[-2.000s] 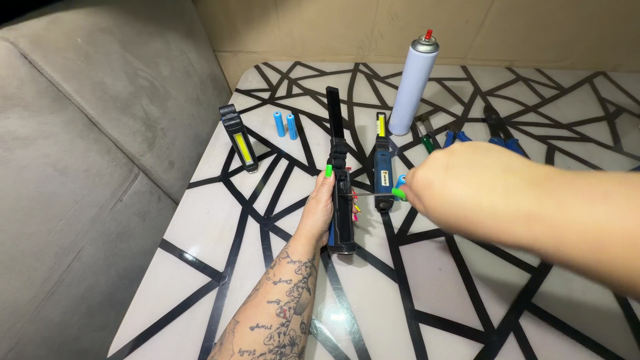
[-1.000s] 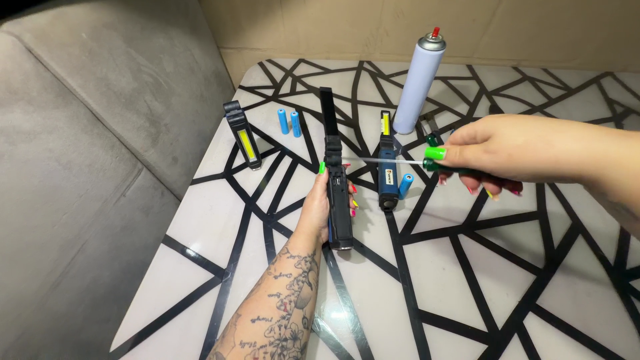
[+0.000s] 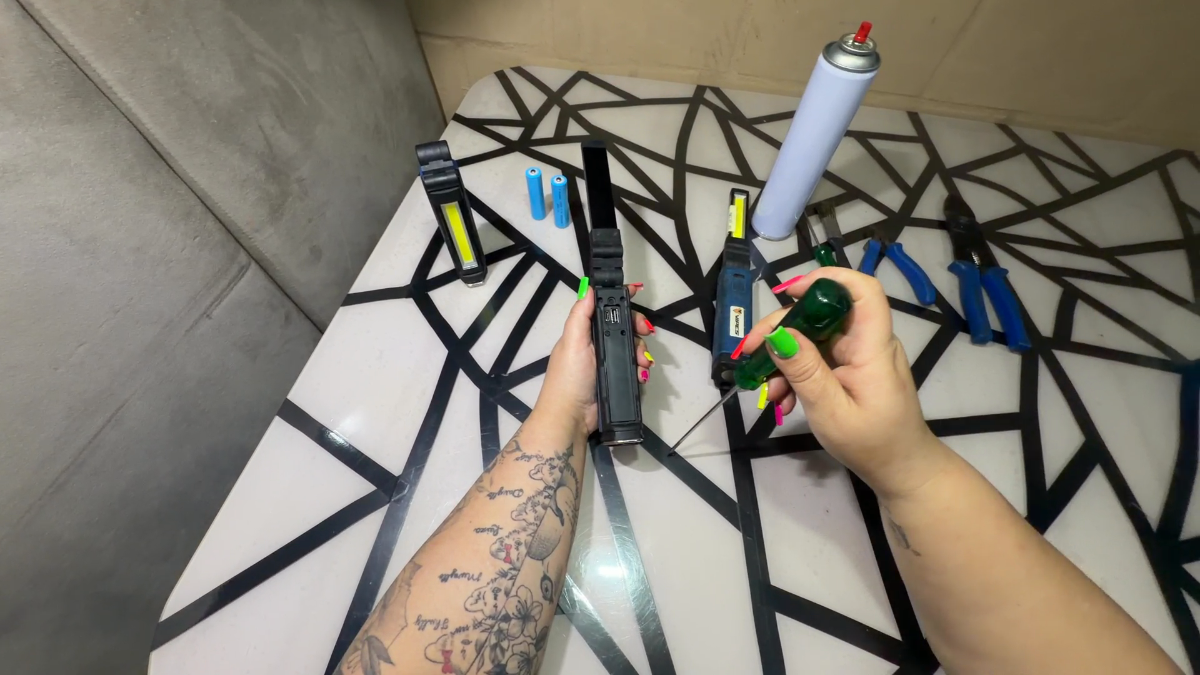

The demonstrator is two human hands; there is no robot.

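Note:
My left hand (image 3: 574, 366) holds a black folding work light (image 3: 617, 375) upright by its lower body, its head unfolded away from me and a small port showing below the hinge. My right hand (image 3: 844, 375) grips the green handle of a screwdriver (image 3: 795, 328); its thin shaft slants down to the left, with the tip a little right of the light's lower end and apart from it. Beyond the right hand lies a blue and black work light (image 3: 734, 309) with a yellow LED strip.
Another black work light (image 3: 457, 225) lies at the left, near two blue cylindrical batteries (image 3: 535, 194). A spray can (image 3: 814, 141) with a red nozzle stands at the back. Blue-handled pliers (image 3: 898, 267), larger blue-handled pliers (image 3: 989, 291) and a second green-handled tool (image 3: 824, 253) lie at the right.
The screwdriver's shaft pointed at the held light near its hinge one second ago; now it has come away and angles downward. My right hand has moved down and tilted the handle up.

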